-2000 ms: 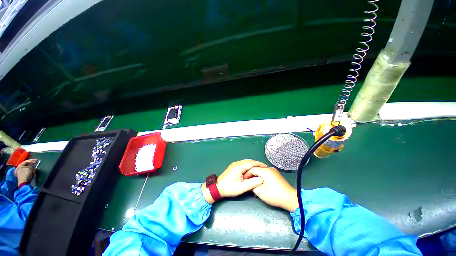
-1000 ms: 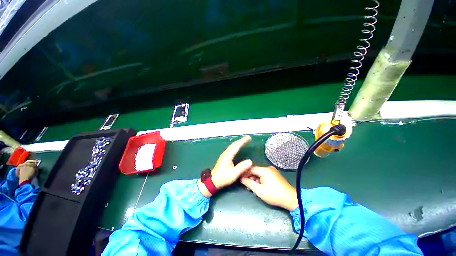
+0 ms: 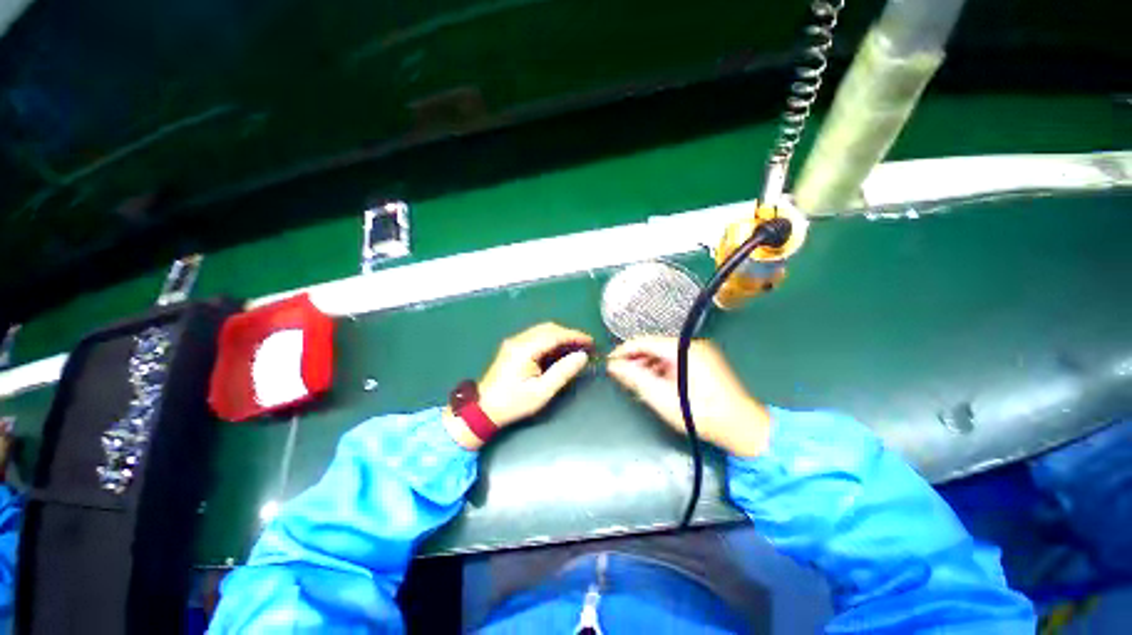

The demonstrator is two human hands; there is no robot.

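Observation:
My left hand, with a dark red wristband, and my right hand are over the green bench just in front of the round grey speckled dish. Thumb and fingers of each hand are brought together, and the fingertips of the two hands nearly meet. Blur hides whether anything tiny is between them. The yellow-orange electric screwdriver hangs right of the dish, held by neither hand. Its black cord passes in front of my right hand.
A red bin with white contents and a black divided tray with glittering small parts stand at the left. Phones lie on the conveyor beyond the white rail. A wrapped post rises at the right. A neighbour's blue sleeve shows at far left.
My hands were clasped, then opened with the left fingers spread; now they face each other with fingertips brought together. The camera view has shifted, so the bench and its objects appear higher and further left.

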